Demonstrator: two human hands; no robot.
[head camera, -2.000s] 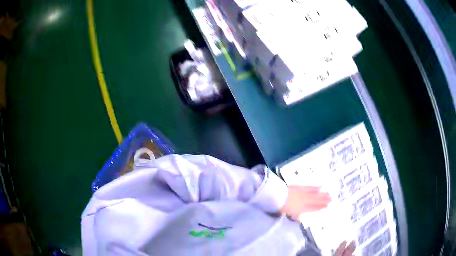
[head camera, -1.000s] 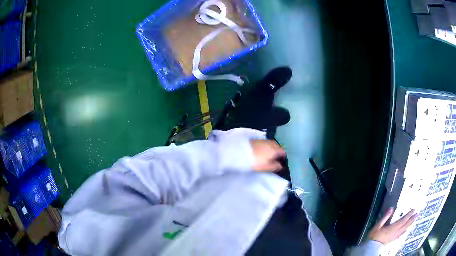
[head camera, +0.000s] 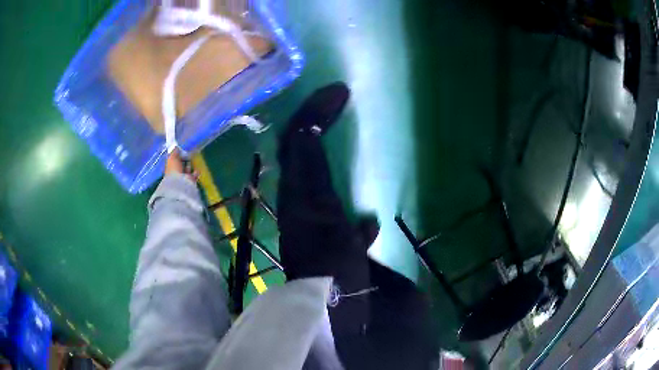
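The white label strip (head camera: 170, 101) curls inside the blue plastic bin (head camera: 107, 148) on the floor, with brown cardboard at the bottom. The strip runs over the bin's near rim, and its loose end lies outside, to the right. My left hand (head camera: 178, 165) reaches down to this rim, small and blurred. Its fingers look closed on the strip where it crosses the rim; their tips are partly hidden. My right hand is not in view.
My dark-clothed leg and shoe (head camera: 329, 105) are right of the bin. Thin black legs of a stand or seat (head camera: 246, 238) stand beside my sleeve. The curved bench edge (head camera: 607, 238) runs down the right side. Blue bins (head camera: 29, 329) are at the lower left.
My left hand has moved from my lap down to the bin's rim and the strip. The view has swung, the row of boxes is mostly out of sight, and my right hand has left the picture.
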